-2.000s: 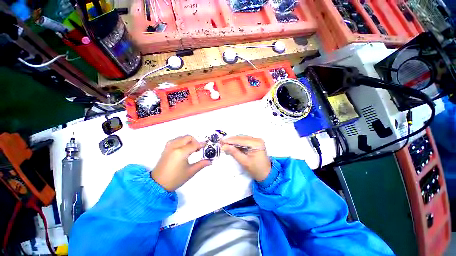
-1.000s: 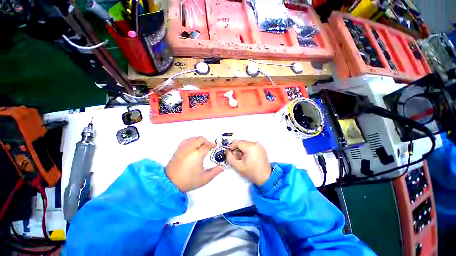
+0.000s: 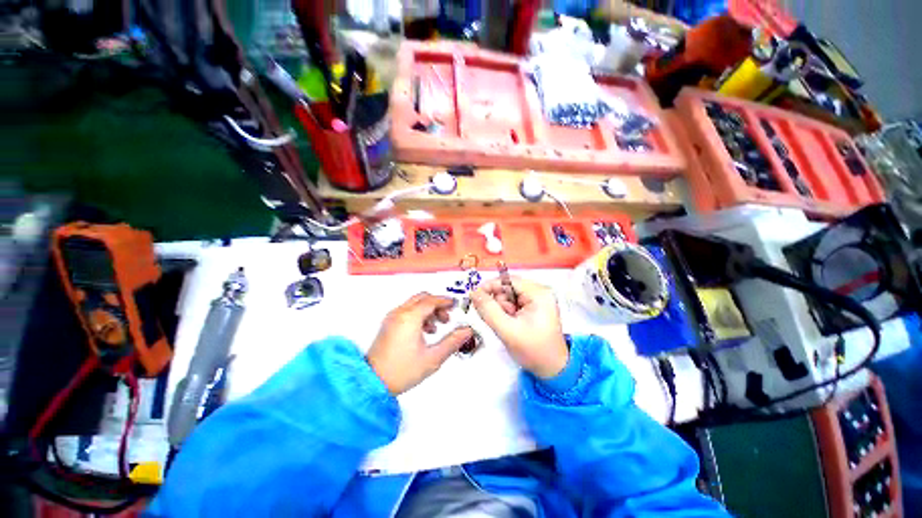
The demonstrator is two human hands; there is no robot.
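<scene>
A small dark round unit (image 3: 468, 343) shows at the thumb tip of my left hand (image 3: 406, 344), over the white sheet (image 3: 435, 420). My left thumb and fingers are curled around its side; the exact grip is blurred. My right hand (image 3: 528, 326) is closed on a thin dark tool (image 3: 503, 273), likely tweezers, which points up past the fingers. Its fingertips are close to the left ones. Small loose parts (image 3: 463, 282) lie just beyond the fingertips. Two squarish dark units, one (image 3: 303, 293) nearer than the other (image 3: 314, 261), lie to the left.
Grey electric screwdriver (image 3: 207, 354) and orange multimeter (image 3: 111, 298) at left. Long red parts tray (image 3: 521, 243) behind the hands, wooden ledge (image 3: 404, 185) beyond it. Round container (image 3: 632, 283) and black cable (image 3: 809, 288) at right. Pen holder (image 3: 349, 147) at back left.
The view has tilted up and shifted left. The unit was upright between both hands' fingertips; now it shows lower, by the left thumb. The thin tool now points up from the right hand.
</scene>
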